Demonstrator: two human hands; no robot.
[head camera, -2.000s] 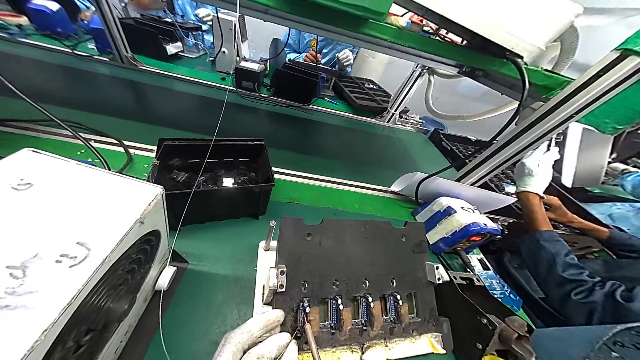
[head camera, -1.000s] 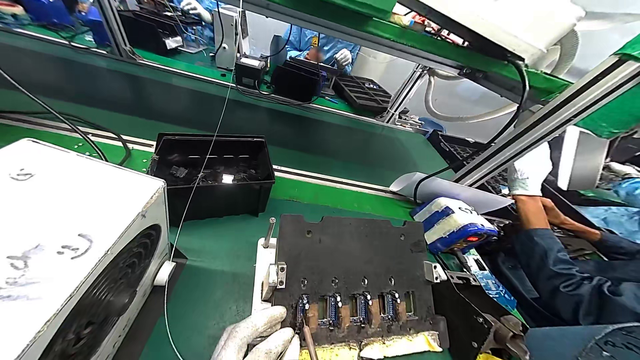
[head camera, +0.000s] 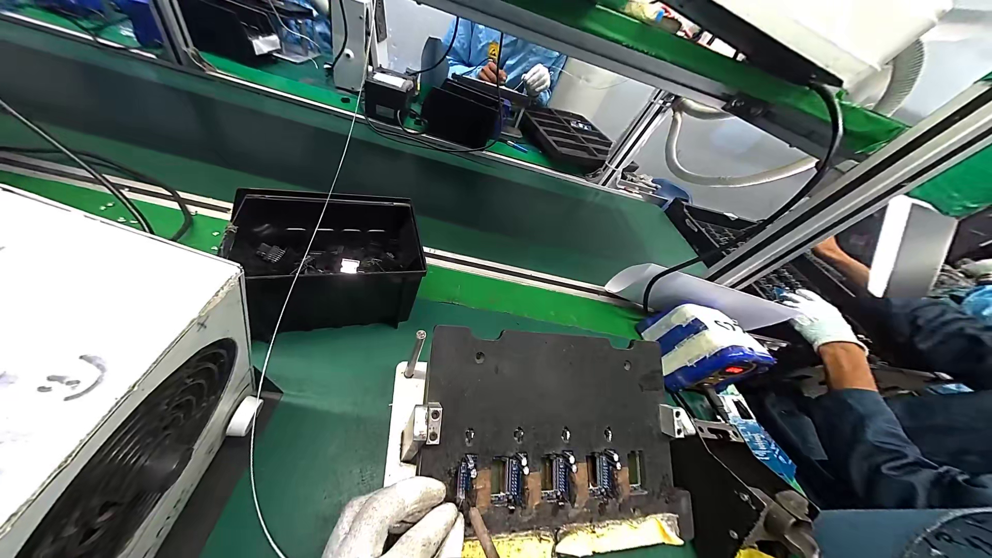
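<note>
A black fixture plate lies on the green bench mat, held between metal blocks at its sides. Several small blue circuit boards stand in its slots, with brown strips between them. My left hand, in a whitish glove, is at the plate's lower left corner; its fingertips are by the leftmost board, and whether they pinch anything is unclear. The tip of a thin rod-like tool, perhaps a soldering iron, points at that board's lower end. Yellow and cream padding lines the plate's front edge. My right hand is out of view.
A black bin with small dark parts stands behind at left, beside a white fan unit. A thin wire hangs across. A blue taped device sits right of the plate. A co-worker's gloved hand is at far right.
The co-worker's gloved hand at the right has moved lower and nearer the rolled sheet. My left hand stays at the lower left corner of the plate.
</note>
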